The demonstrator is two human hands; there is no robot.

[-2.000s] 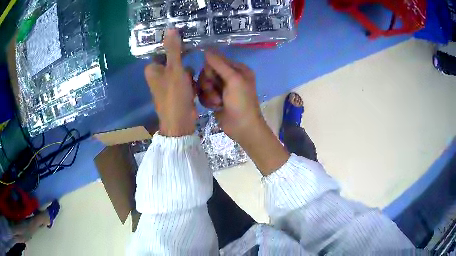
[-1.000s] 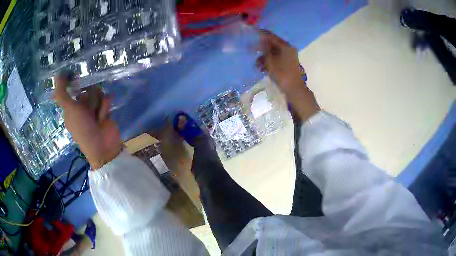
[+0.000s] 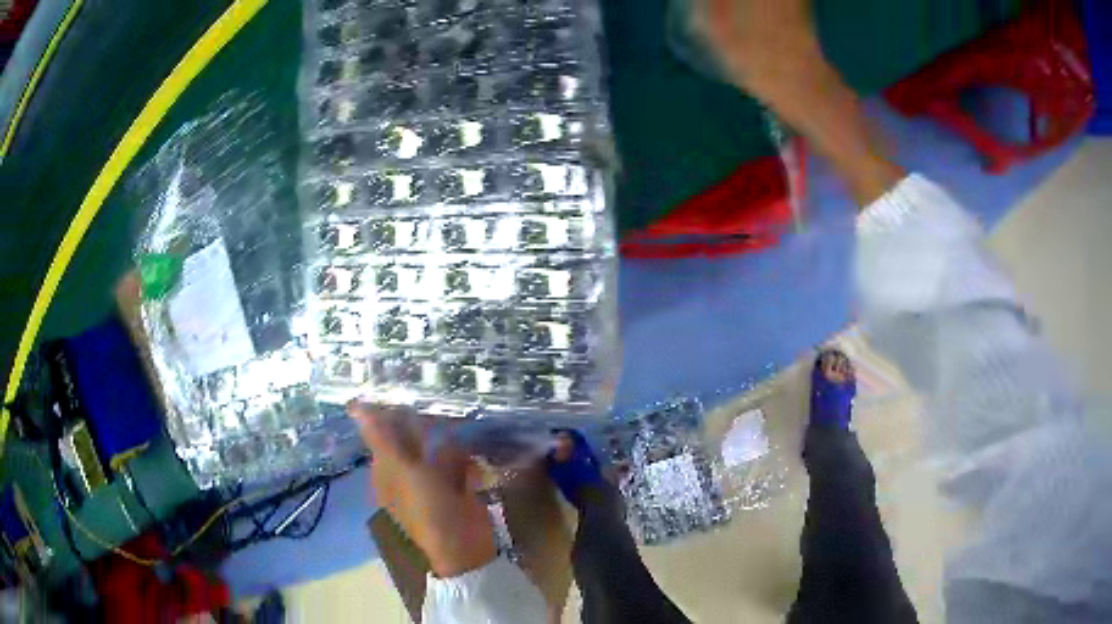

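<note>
A clear blister tray stack (image 3: 457,232) with rows of dark pieces and silver-white patches lies on the green-matted bench (image 3: 659,146). My left hand (image 3: 427,488) is at its near edge, blurred, with clear film around the fingers; its grip is unclear. My right hand (image 3: 768,61) is at the upper right, beyond the stack's right side, blurred and cut off by the top edge; its fingers are hidden. A wrapped tray stack (image 3: 226,402) with a white sheet (image 3: 207,311) and a green tag (image 3: 157,276) lies left of the tray stack.
Red stools (image 3: 719,226) (image 3: 1012,92) stand beyond the bench edge. A carton (image 3: 402,555) is on the floor below my left hand. Another tray stack (image 3: 668,469) and a paler clear bundle (image 3: 744,441) lie by my feet. Cables (image 3: 274,512) hang at lower left.
The view has shifted, bringing more of the bench and tray stack into sight. My right hand has moved from above the floor up to the bench's far right. My left hand stays by the stack's near edge.
</note>
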